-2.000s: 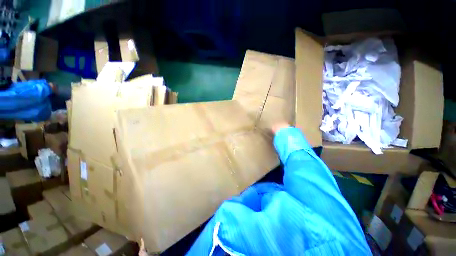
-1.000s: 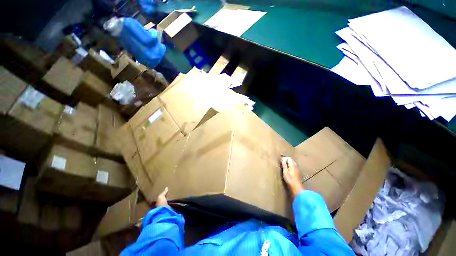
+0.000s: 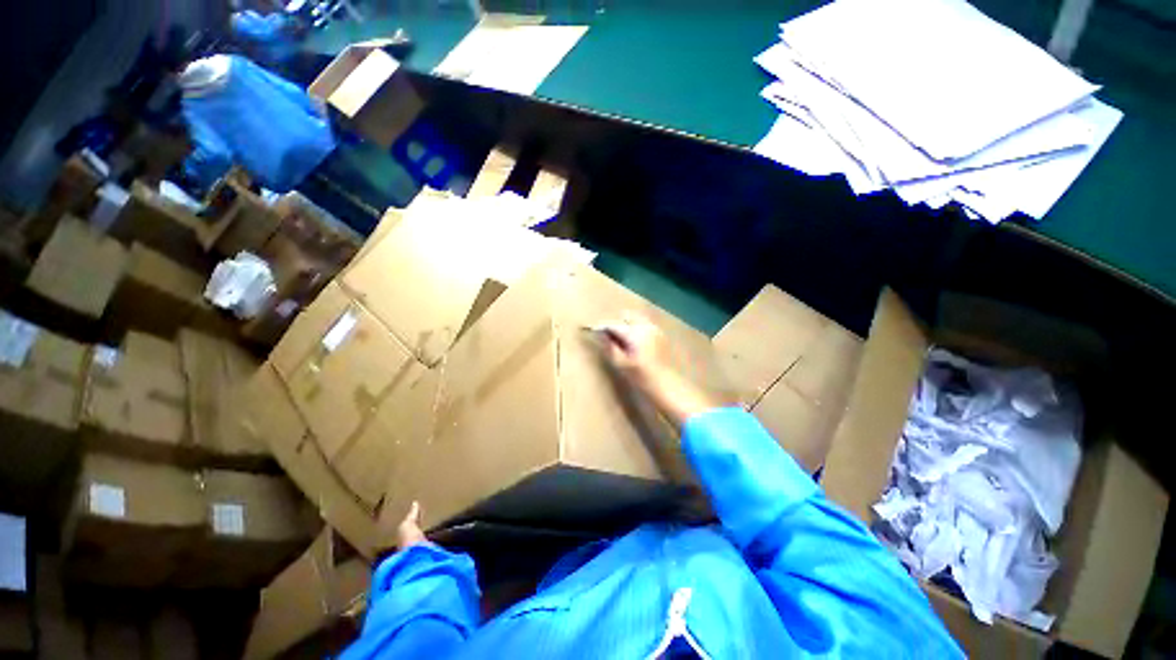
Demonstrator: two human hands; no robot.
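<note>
A large brown carton lies across my lap, its dark open side towards me. My left hand grips its lower left edge, with only the fingers showing. My right hand is closed like a fist on the carton's top panel, near the taped seam. A tiny dark item shows at its fingertips, maybe a cutter, too small to tell. A strip of packing tape runs along the panel left of the hand.
Flattened cartons lean in a stack beyond the carton. An open carton with crumpled white waste stands at right. White sheets lie on the green bench. Closed boxes fill the left. A person in blue is at upper left.
My view has turned, bringing the bench and left boxes in. My right hand has moved from the carton's right side up and left to its top panel. My left hand still holds the lower left edge.
</note>
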